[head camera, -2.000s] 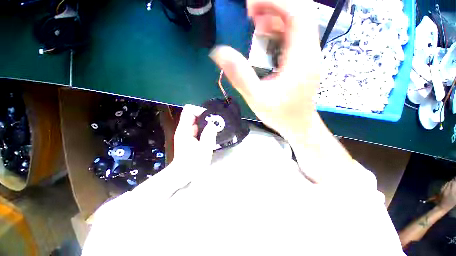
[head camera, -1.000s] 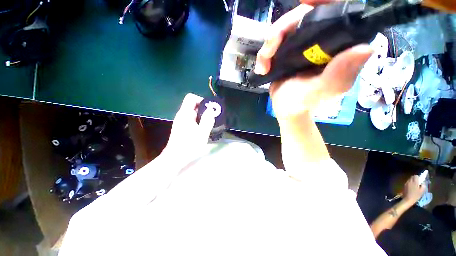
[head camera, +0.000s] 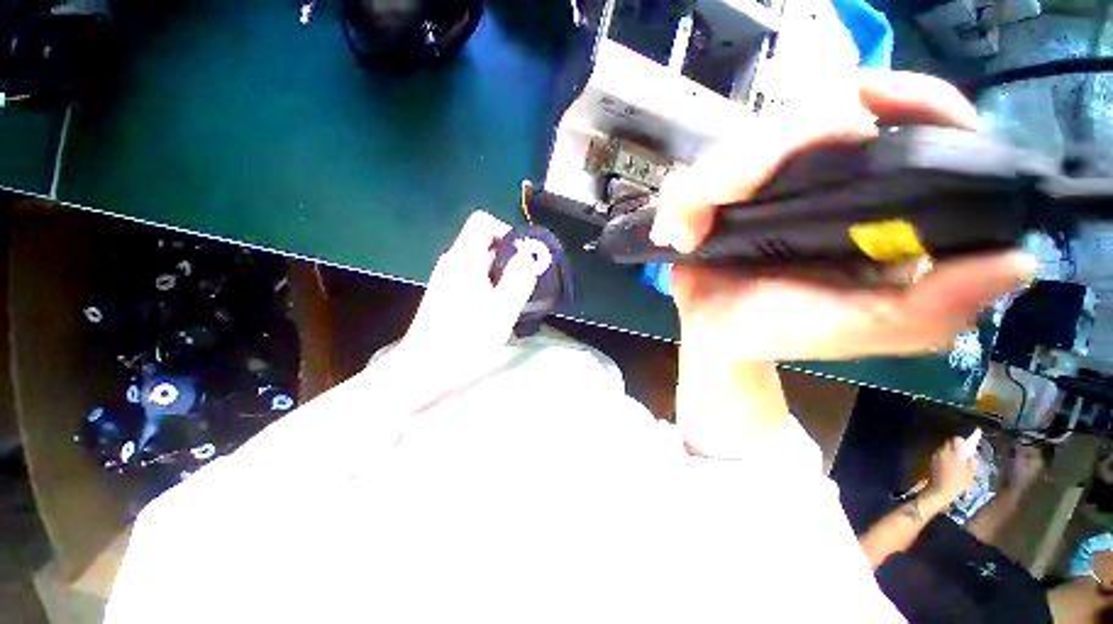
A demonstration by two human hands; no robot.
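Note:
My left hand (head camera: 470, 293) holds a black housing (head camera: 552, 290) at the bench edge, thumb on its face beside a small white plastic piece (head camera: 533, 256). A thin lead wire (head camera: 527, 205) sticks up from the housing. My right hand (head camera: 781, 262) is closed around a black electric screwdriver (head camera: 818, 219) with a yellow label. The screwdriver lies nearly level, its narrow tip pointing left, a short gap to the right of the housing. A white-grey screw feeder (head camera: 671, 104) stands just behind the tip. The hands look overexposed.
A cardboard box of black parts (head camera: 311, 329) is below the bench edge at left. A dark round part (head camera: 409, 27) lies at the back of the green bench (head camera: 281, 146). Part of a blue tray (head camera: 864, 31) shows behind my right hand. Another person's arm (head camera: 909, 518) is at lower right.
My right hand first reached over the bench empty, then held the screwdriver at the feeder. The screwdriver is now lower, nearer the housing's height. My left hand still holds the housing.

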